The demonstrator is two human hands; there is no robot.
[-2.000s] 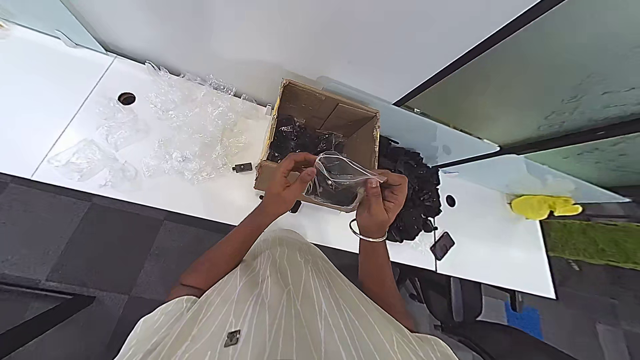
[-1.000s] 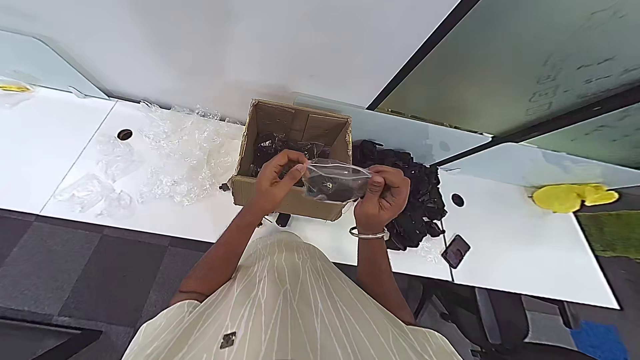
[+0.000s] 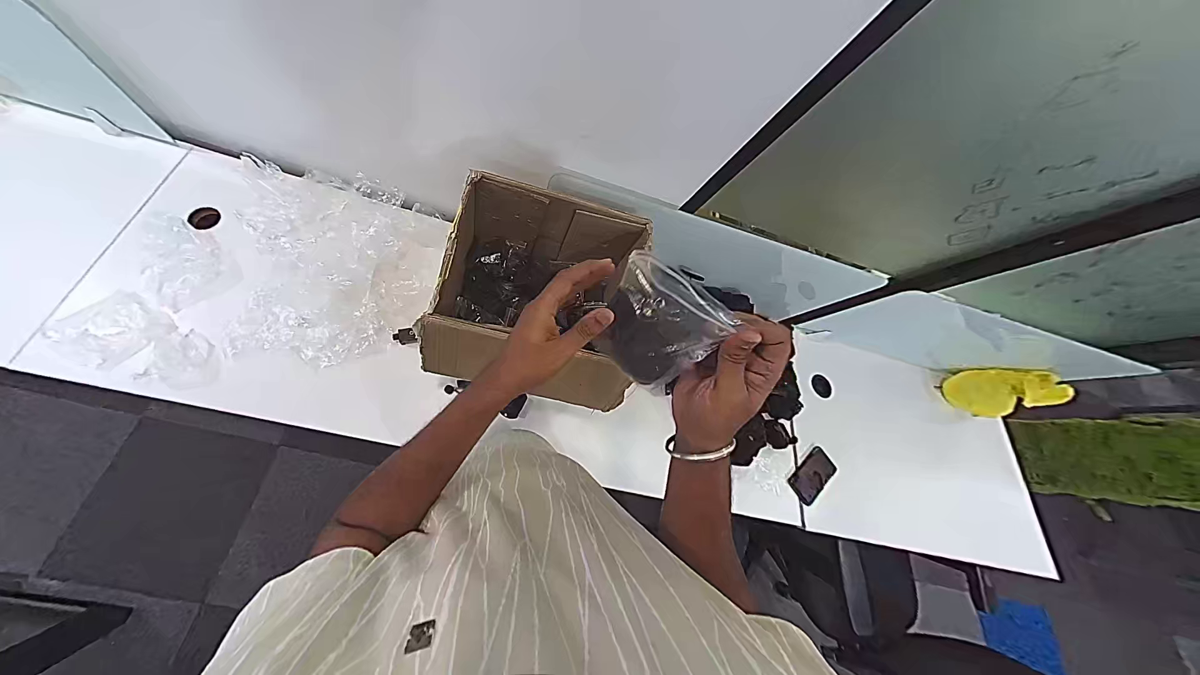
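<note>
My right hand (image 3: 731,384) pinches the top corner of a clear plastic zip bag (image 3: 661,323), which hangs to the left of it with dark contents showing in or through it. Just left of the bag, my left hand (image 3: 553,328) has its thumb and fingers apart, over the front of a cardboard box (image 3: 520,347). Inside the open box lie dark items in clear wrapping (image 3: 502,277). A pile of black items (image 3: 778,398) is partly hidden behind my right hand.
Crumpled clear plastic bags (image 3: 319,272) spread over the white table (image 3: 309,398) left of the box. Small black parts (image 3: 513,406) lie before the box. A phone (image 3: 813,475) sits near the front edge, and a yellow item (image 3: 1003,391) lies at the far right. Glass partitions stand behind.
Both hands held the bag by its top edge one second ago. My left hand has let go of it, and the bag now hangs from my right hand.
</note>
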